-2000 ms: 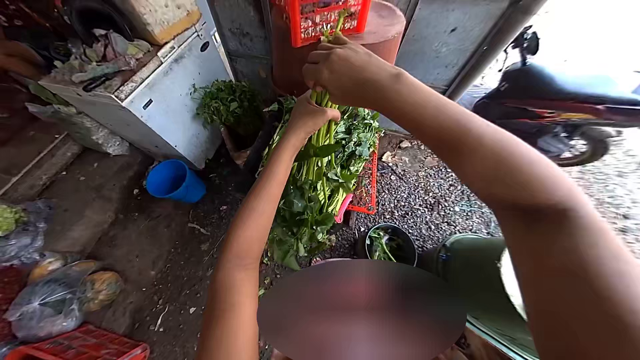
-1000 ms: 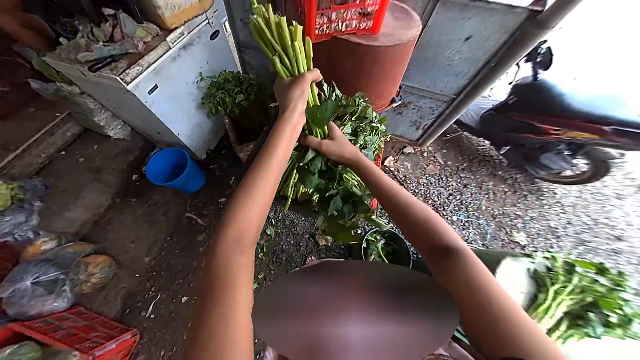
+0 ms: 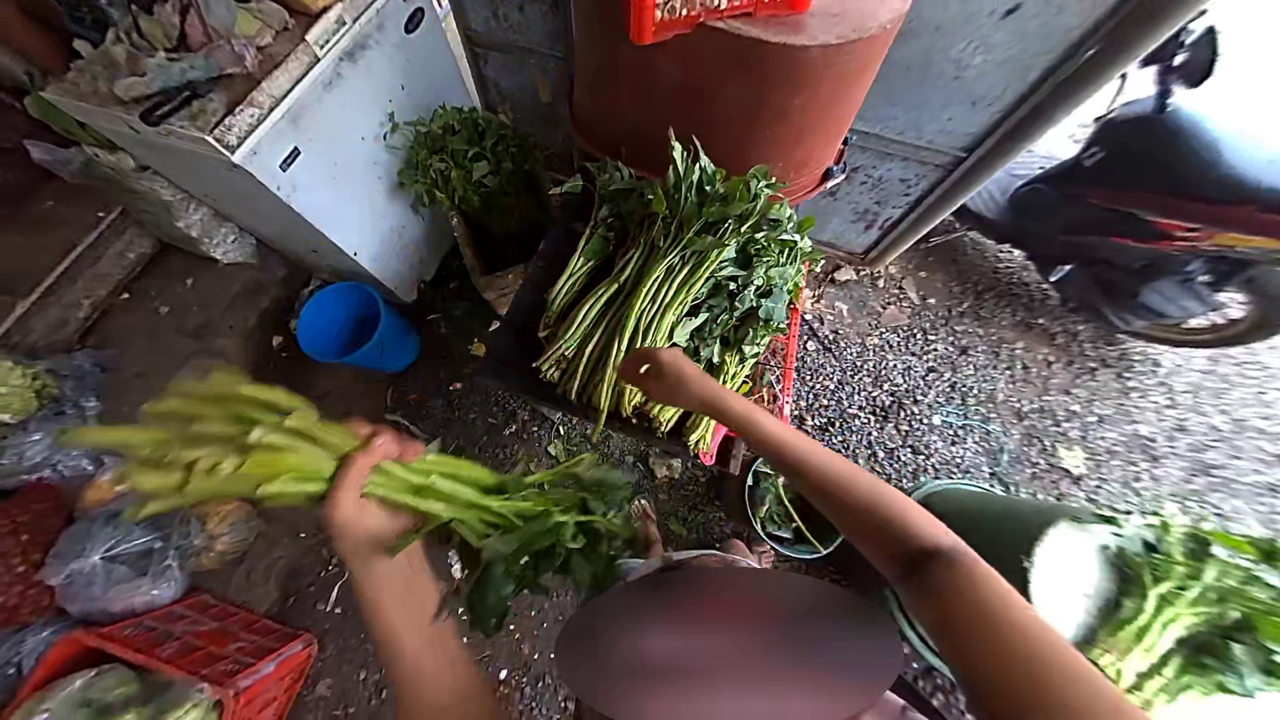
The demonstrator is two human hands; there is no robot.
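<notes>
My left hand is closed around a bunch of leafy green stalks, held at the lower left with the pale cut ends pointing left and the leaves toward the middle. The cut ends are blurred. My right hand is over the lower stems of a large pile of leafy greens, stacked on a crate at the centre. Its fingers are bent and partly hidden, so whether they grip a stem is unclear.
A blue bucket stands left of the pile, beside a white metal cabinet. A red-brown drum is behind. A small bucket of greens, a green container and a motorcycle are right; a red crate is lower left.
My left hand has moved down and left with the bunch, away from the pile. The right hand has come off the bunch and is now at the pile's stems.
</notes>
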